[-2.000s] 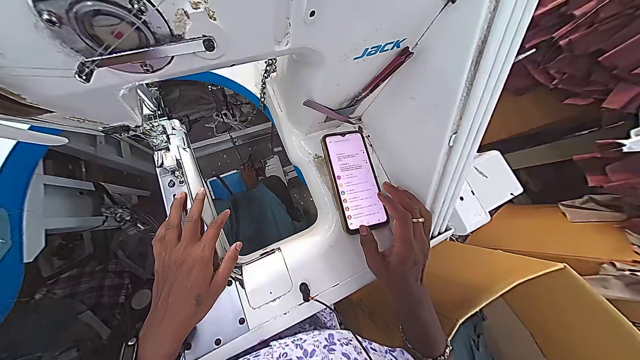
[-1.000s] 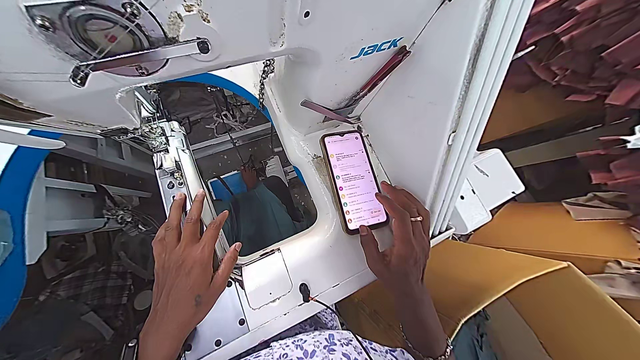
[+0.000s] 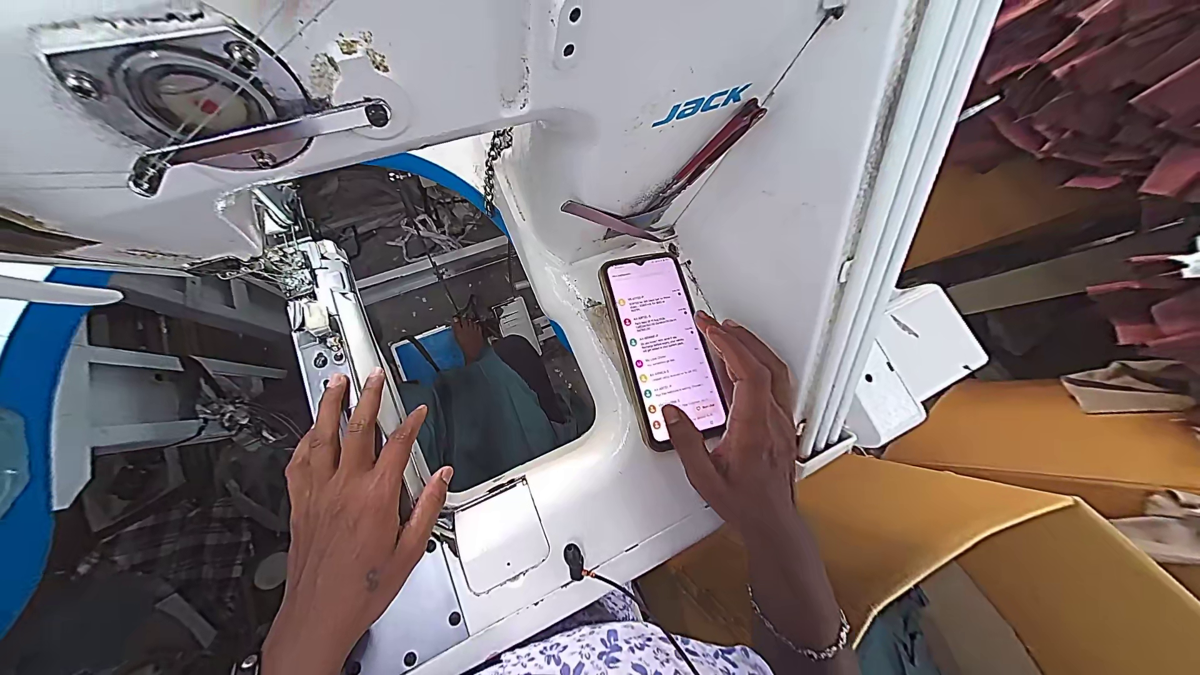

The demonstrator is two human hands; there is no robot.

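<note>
A smartphone (image 3: 667,347) with a lit screen rests tilted on the white body of a Jack industrial sewing machine (image 3: 797,187). My right hand (image 3: 750,431) is at the phone's right side, its thumb over the lower screen and its fingers along the edge. My left hand (image 3: 361,497) lies palm down, fingers spread, on the machine's narrow metal arm (image 3: 323,328), holding nothing. Dark red-handled tweezers or snips (image 3: 703,159), their exact kind unclear, lie on the body above the phone.
Cardboard boxes (image 3: 984,544) stand at the lower right, with dark red fabric pieces (image 3: 1097,84) piled above. Through the machine's opening, another person's hand (image 3: 469,339) and dark green clothing show. A black cable (image 3: 574,562) plugs into the near edge. A metal chain (image 3: 497,159) hangs by the opening.
The list on the phone's screen has scrolled, and my right thumb now lies over the lower part of the screen. My left hand has stayed in place.
</note>
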